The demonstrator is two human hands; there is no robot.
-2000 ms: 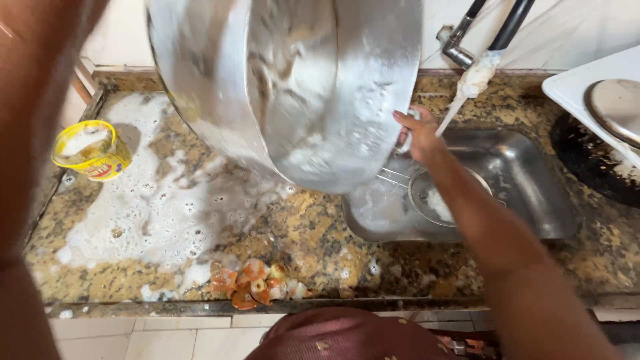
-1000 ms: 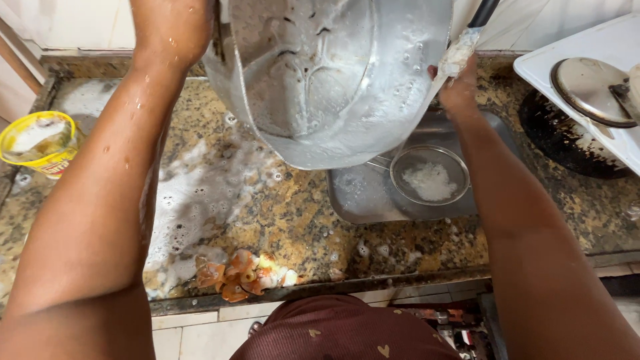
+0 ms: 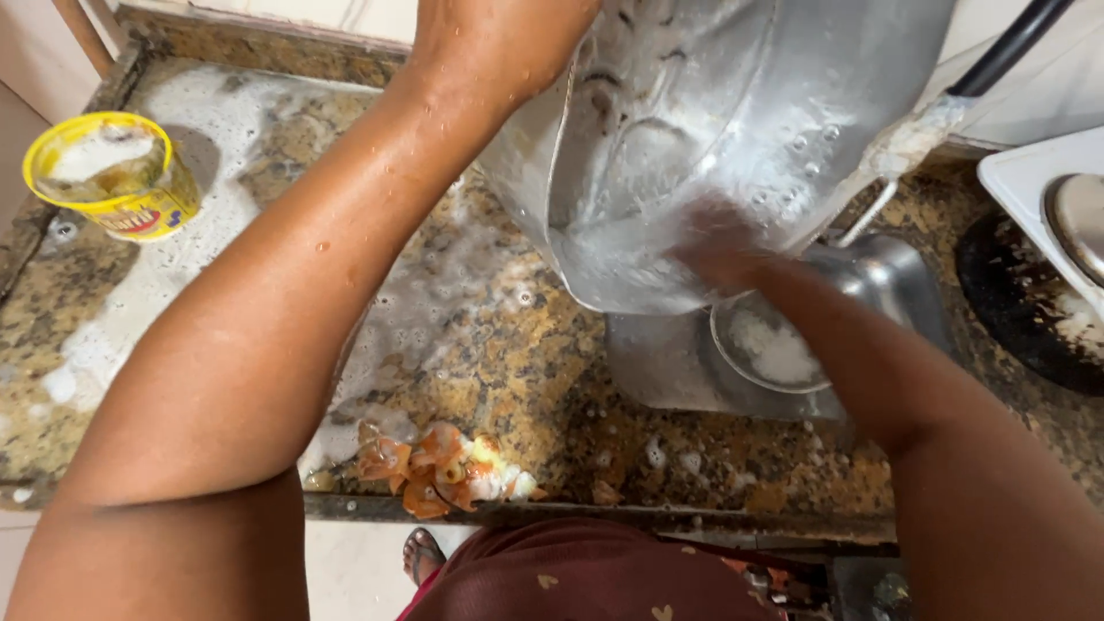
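Note:
A large, wet aluminium pot [image 3: 655, 147] is tilted over the sink, its inside facing me. My left hand [image 3: 509, 34] is at the pot's upper left rim; its fingers are cut off by the top of the view, so its grip cannot be told. Blurred by motion, my right hand [image 3: 716, 241] is inside the pot against the lower wall; whether it holds anything is not visible. Water runs from a black faucet pipe [image 3: 1013, 47] with a wrapped end, by the pot's right side. Below, a round strainer [image 3: 772, 345] with white residue lies in the steel sink [image 3: 664, 371].
Suds cover part of the granite counter [image 3: 535, 362]. A yellow tub [image 3: 116, 181] with foam stands at the left. Onion skins [image 3: 440, 470] lie by the front edge. At the right are a dark pan [image 3: 1018, 302] with residue and a white tray [image 3: 1026, 172] with a metal lid [image 3: 1078, 216].
My right hand has moved from the pot's right side to its inside. The pot was over the counter and sink edge two seconds ago and has been tilted since.

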